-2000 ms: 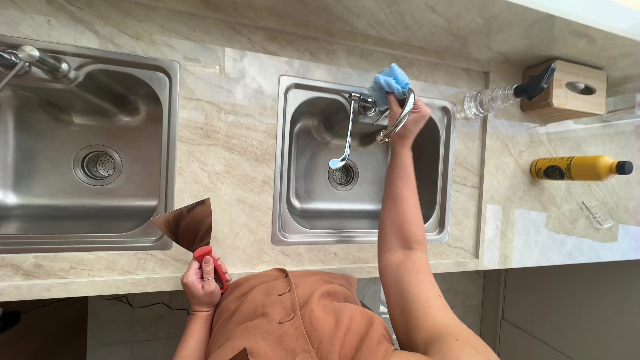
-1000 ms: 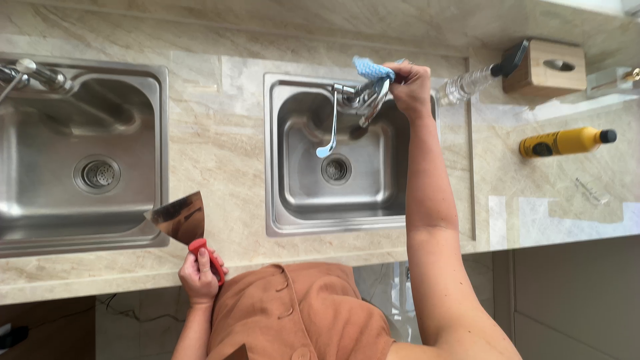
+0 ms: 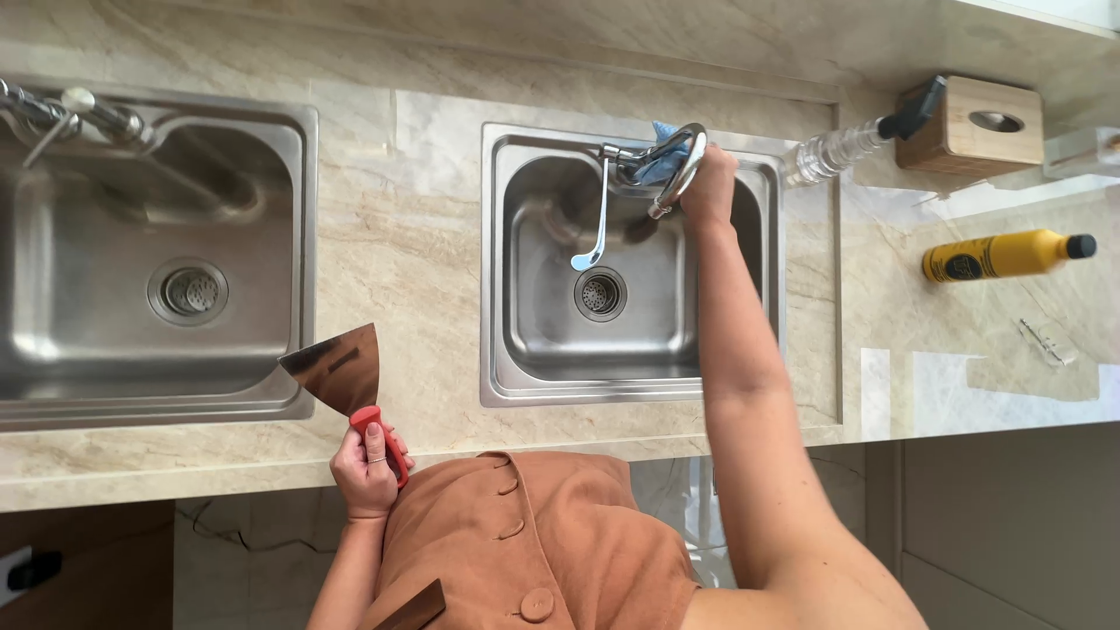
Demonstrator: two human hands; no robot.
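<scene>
My left hand (image 3: 369,471) is closed round the red handle of a wide metal scraper (image 3: 339,369), its blade pointing up over the counter beside the left sink. My right hand (image 3: 710,185) is at the faucet of the right sink and grips a light blue cloth (image 3: 663,164) behind the curved chrome spout (image 3: 689,171); its fingers are partly hidden there. The long faucet lever (image 3: 602,210) extends over the stainless steel sink (image 3: 488,350), toward the drain strainer (image 3: 599,294).
A second steel sink (image 3: 306,262) with its own faucet (image 3: 103,114) lies at the left. On the marble-look counter at the right are a clear spray bottle (image 3: 831,153), a wooden tissue box (image 3: 971,131), a yellow bottle (image 3: 1002,255) and a small clear object (image 3: 1043,341).
The blue cloth and my right hand have shifted from above the spout to behind it, near the faucet base. My left hand still holds the scraper.
</scene>
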